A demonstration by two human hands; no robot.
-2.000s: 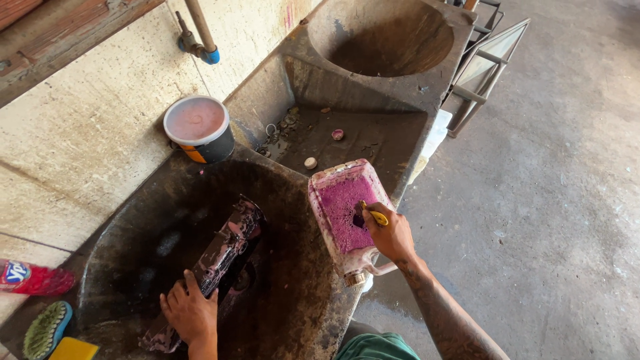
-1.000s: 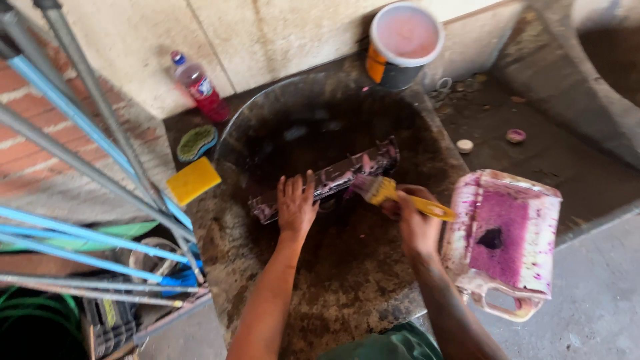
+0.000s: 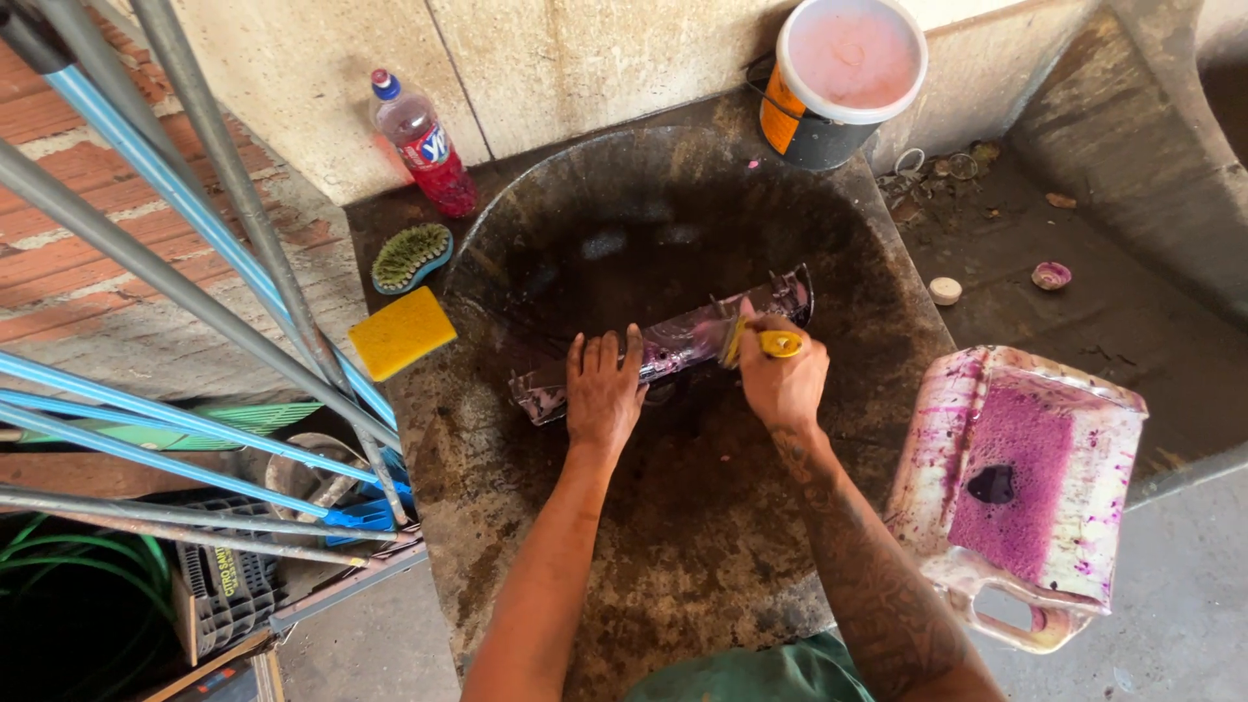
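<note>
A long dark plastic part (image 3: 682, 341), wet with pinkish liquid, lies slanted across the round stained basin (image 3: 624, 546). My left hand (image 3: 603, 385) presses flat on its left portion, fingers slightly spread. Gripped in my right hand (image 3: 785, 375) is a paintbrush with a yellow handle (image 3: 780, 343); its bristles, partly hidden by the fingers, touch the part's right portion. To the right of my right forearm, a cut-open plastic jug (image 3: 1121, 487) holds purple foamy liquid (image 3: 1019, 468) with a dark patch in it.
Along the basin's rim are a yellow sponge (image 3: 403, 333), a scrub brush (image 3: 411, 258), a bottle of red liquid (image 3: 429, 151) and a bucket of pink liquid (image 3: 853, 68). Two caps (image 3: 945, 291) lie in the adjoining sink. Blue and grey poles (image 3: 185, 283) lean at left above a black crate (image 3: 229, 575).
My right hand has moved with the paintbrush from the cut-open jug to the plastic part. My left hand stays on the part. The view has swung left.
</note>
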